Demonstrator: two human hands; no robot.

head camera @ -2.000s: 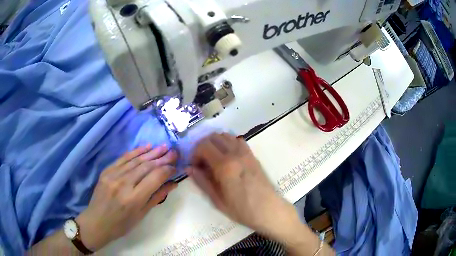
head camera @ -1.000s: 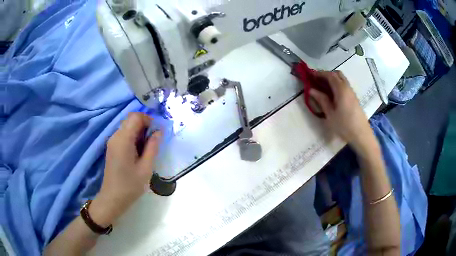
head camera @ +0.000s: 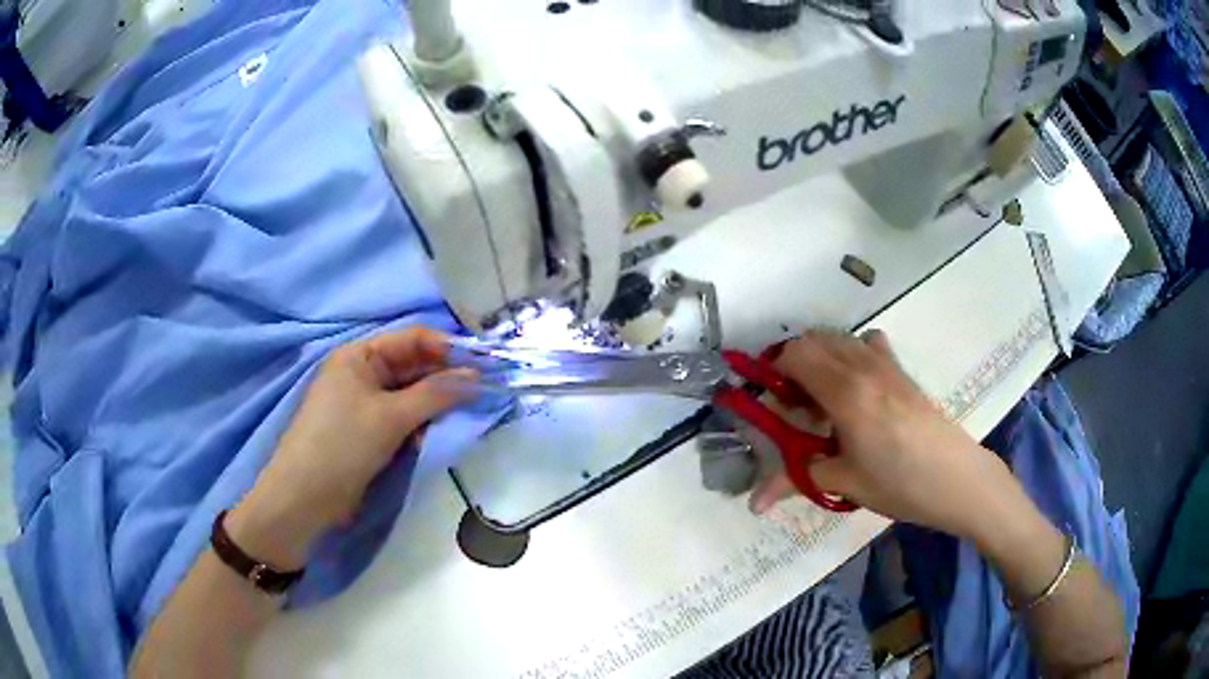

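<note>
My right hand [head camera: 875, 431] holds the red-handled fabric shears [head camera: 676, 373] by the loops. Their silver blades point left, somewhat open, in front of the needle area, with the tips at the cloth near my left fingers. My left hand [head camera: 385, 398] pinches the edge of the light blue garment [head camera: 199, 265] between thumb and fingers, left of the needle. The garment spreads over the left side and hangs toward me. The presser foot area [head camera: 550, 325] is washed out by bright light and partly hidden by the blades.
The white brother machine head [head camera: 743, 159] stands behind my hands. A jointed silver arm [head camera: 727, 458] lies partly behind the shears. A small dark piece [head camera: 858, 269] and a thin grey strip [head camera: 1047, 289] lie at right. Blue cloth [head camera: 1067, 491] hangs below the table at right.
My right hand took hold of the shears at the right and brought them left to the cloth by the needle. My left hand still pinches the cloth. The camera view has shifted.
</note>
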